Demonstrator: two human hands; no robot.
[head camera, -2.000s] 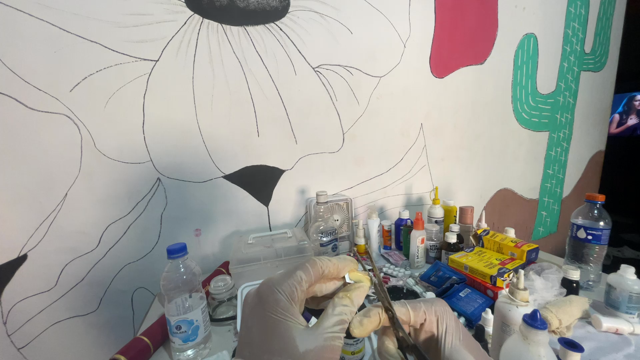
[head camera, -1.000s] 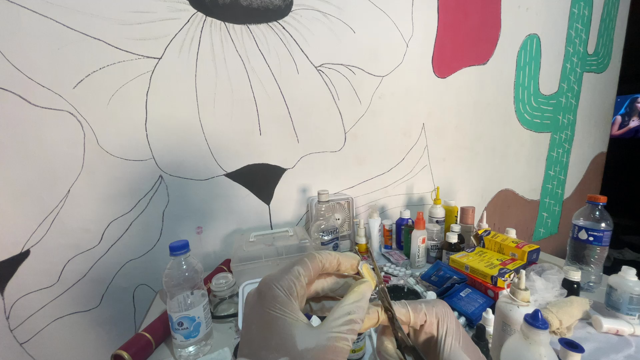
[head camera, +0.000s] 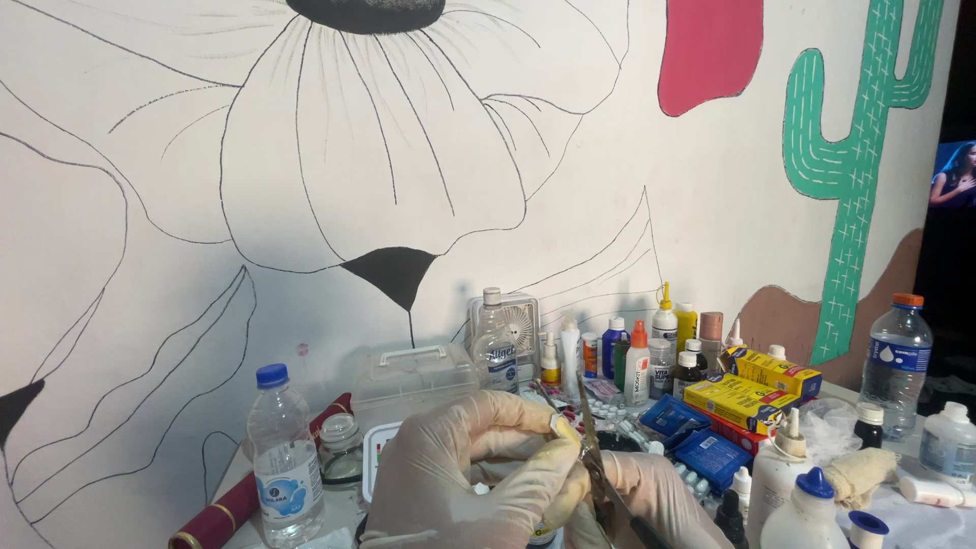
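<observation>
Both of my hands wear pale latex gloves with yellowish fingertips. My left hand (head camera: 473, 473) pinches a small whitish piece (head camera: 555, 424) between thumb and index finger, at the lower middle of the view. Just right of it, my right hand (head camera: 648, 488) holds a pair of metal scissors (head camera: 596, 465), blades pointing up and dark handle toward the lower right. The blades stand close beside my left fingertips; whether they touch the piece cannot be told. Behind and below my hands, a jar with a yellow label (head camera: 543, 532) is mostly hidden.
A water bottle (head camera: 287, 465), a glass jar (head camera: 341, 450) and a clear plastic case (head camera: 412, 381) stand left. Several small bottles, blue packets (head camera: 713, 457) and yellow boxes (head camera: 743, 400) crowd the right, with a larger water bottle (head camera: 896, 366) and squeeze bottles. A painted wall (head camera: 366, 175) rises behind.
My left fingers have shifted around the small piece; two seconds ago they were farther from the scissors' tips. The scissors have stayed in my right hand throughout.
</observation>
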